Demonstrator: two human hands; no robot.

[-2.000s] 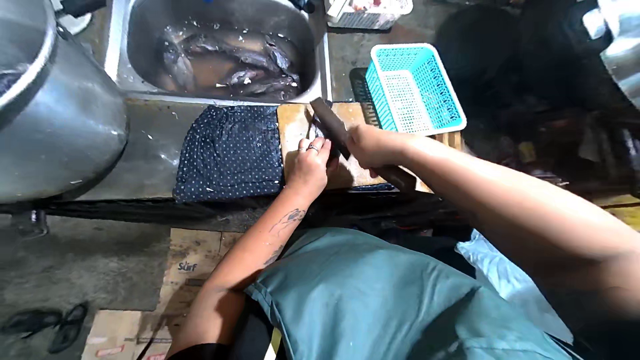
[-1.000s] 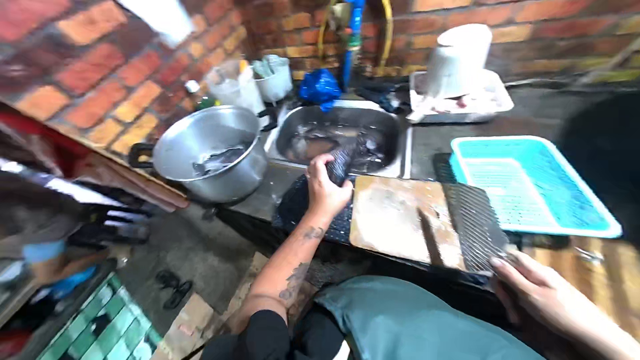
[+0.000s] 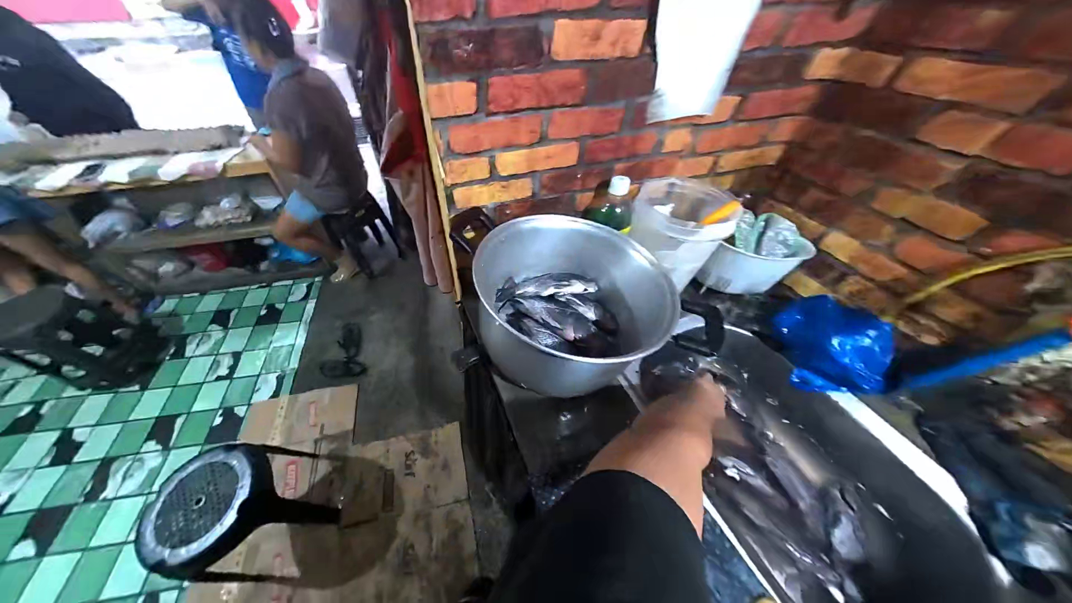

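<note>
My left hand [image 3: 705,404] reaches into the metal sink [image 3: 900,448], at its end beside the pot. The hand is blurred and its fingers are partly hidden; a dark fish seems to be at them, but a hold cannot be made out. Several dark fish [image 3: 787,486] lie in murky water in the sink. Just left of the hand stands a large aluminium pot [image 3: 544,373] with several whole fish [image 3: 557,310] inside. My right hand is out of view.
Behind the pot are a green bottle [image 3: 611,209], a clear plastic pitcher [image 3: 670,226] and a white tub [image 3: 758,264]. A blue plastic bag [image 3: 837,339] lies beyond the sink. A black stool [image 3: 197,511] stands on cardboard at left; people are farther back.
The view has swung strongly to the left. My left hand, earlier on a dark thing at the sink's front edge, is now inside the sink. My right hand has left the view.
</note>
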